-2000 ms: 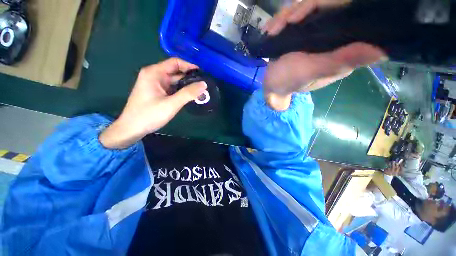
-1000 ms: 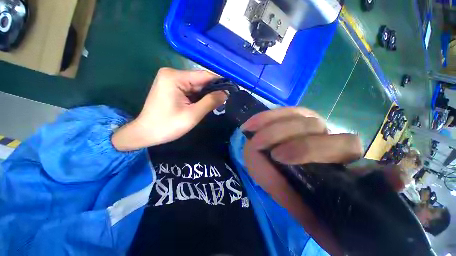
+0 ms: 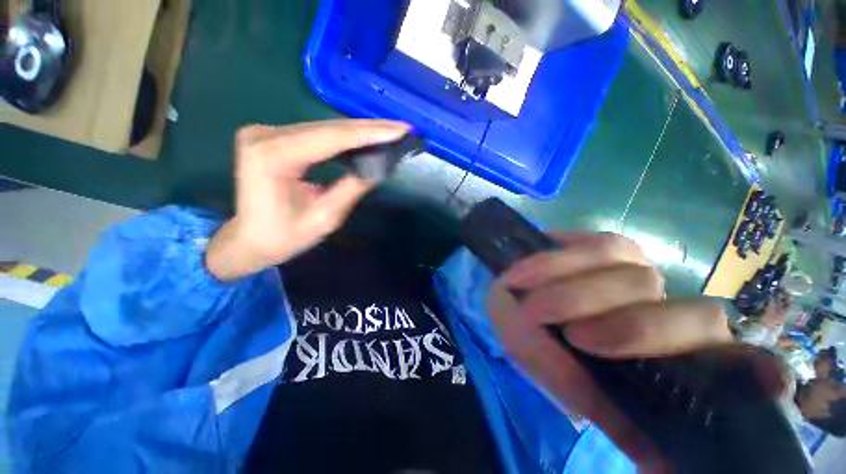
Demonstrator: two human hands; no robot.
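My left hand (image 3: 278,190) holds a small black unit (image 3: 380,159) between thumb and fingers, in front of my chest near the blue tray's edge. The unit is blurred and seen nearly edge-on. My right hand (image 3: 594,296) is wrapped around a thick black electric screwdriver (image 3: 506,236), its nose pointing up and left towards the unit. A gap lies between the nose and the unit. I cannot make out a screw at the tip.
A blue tray (image 3: 547,148) holds a silver-grey screw feeder (image 3: 557,23) on a white plate (image 3: 519,93). Cardboard (image 3: 102,83) with a black ringed unit (image 3: 32,60) lies far left. A yellow-edged lane carries black units (image 3: 733,65) at right. A person (image 3: 821,393) is at far right.
The screwdriver first moved from over the feeder down to the unit. Since then its nose has drawn away to the right, and my left hand has moved left and tilted the unit.
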